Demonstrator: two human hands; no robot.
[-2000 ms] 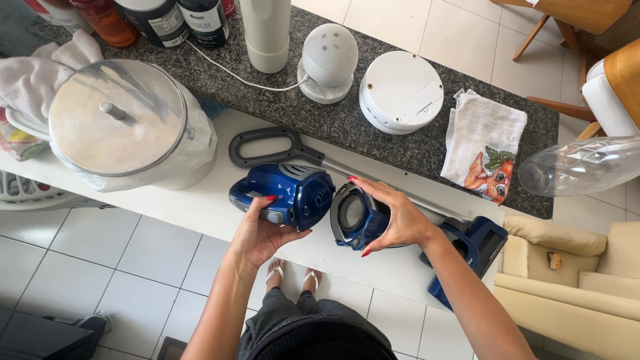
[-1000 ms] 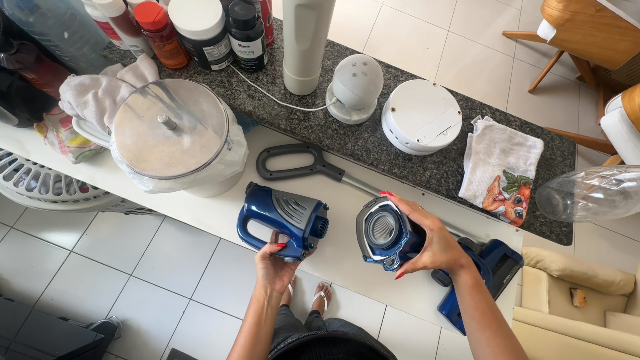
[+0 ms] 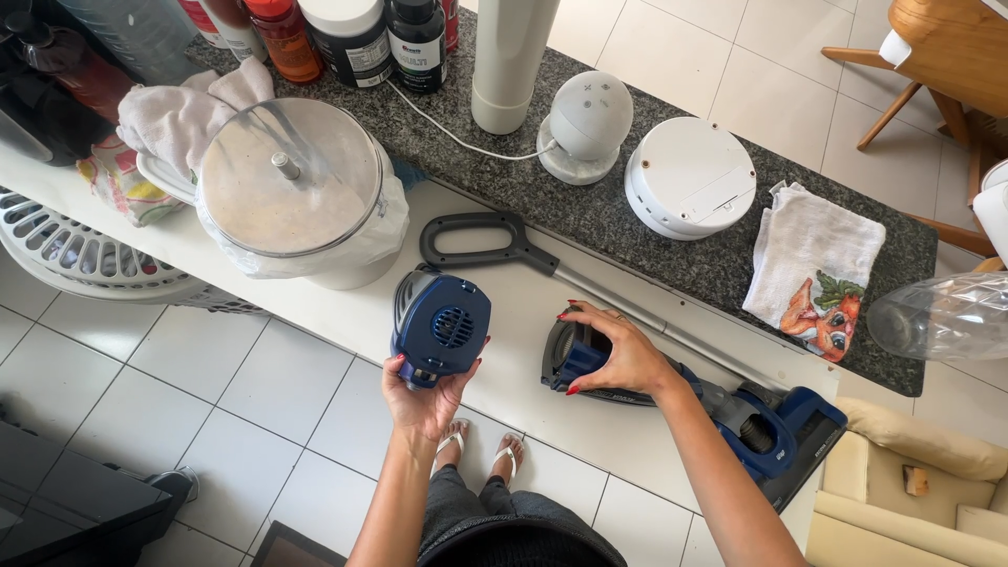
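Note:
My left hand (image 3: 429,394) holds the blue motor unit of a handheld vacuum cleaner (image 3: 442,327) from below, its round vent grille facing up. To its right, my right hand (image 3: 622,350) has thumb and fingers spread around the rim of the vacuum's dust container (image 3: 579,354), which lies at the white counter's surface. Whether the fingers press on it is hard to tell. Beyond them lie the vacuum's grey loop handle (image 3: 480,240) with its metal tube (image 3: 669,331), and the blue floor head (image 3: 803,441) at the counter's right end.
A lidded pot (image 3: 291,181) lined with a plastic bag stands left on the white counter (image 3: 472,295). On the raised granite ledge (image 3: 709,260) are bottles, a smart speaker (image 3: 591,114), a round white device (image 3: 693,177), a folded cloth (image 3: 815,268) and a clear plastic bottle (image 3: 937,319).
The motor unit has turned in my left hand, so its vent grille now faces up. The dust container, earlier raised in my right hand, is now down at the counter, and that hand's fingers have spread.

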